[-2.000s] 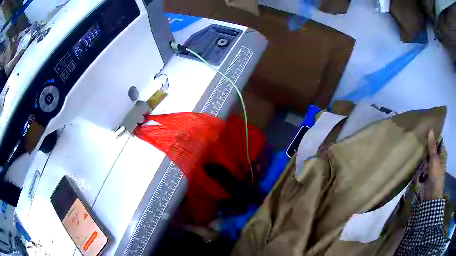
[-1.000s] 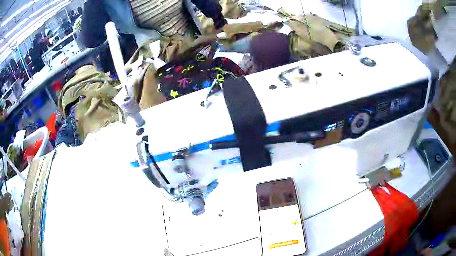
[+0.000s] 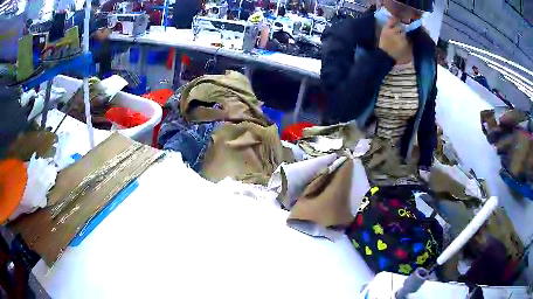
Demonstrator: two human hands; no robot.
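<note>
Neither of my hands is in view. Nearest in front of me is a white table (image 3: 193, 245). A layered stack of tan-brown pieces (image 3: 87, 190) lies at its left end, with a bright blue strip (image 3: 105, 213) along its near side. Crumpled brown cloth (image 3: 242, 146) lies at the table's far side. A brown piece with white parts (image 3: 327, 195) lies right of it, beside a black cloth with a coloured pattern (image 3: 397, 233). The top of the sewing machine (image 3: 380, 286) shows at the lower right edge.
A person (image 3: 397, 87) in a dark jacket stands across the table, a hand at a face mask. A white tub (image 3: 149, 114) with red contents stands at the left. An orange disc (image 3: 11, 190) is at the left edge. More machines stand behind.
The view has swung left and up, from the machine table's edge and over the machine head to the far table. My right hand, holding brown cloth two seconds ago, is out of view.
</note>
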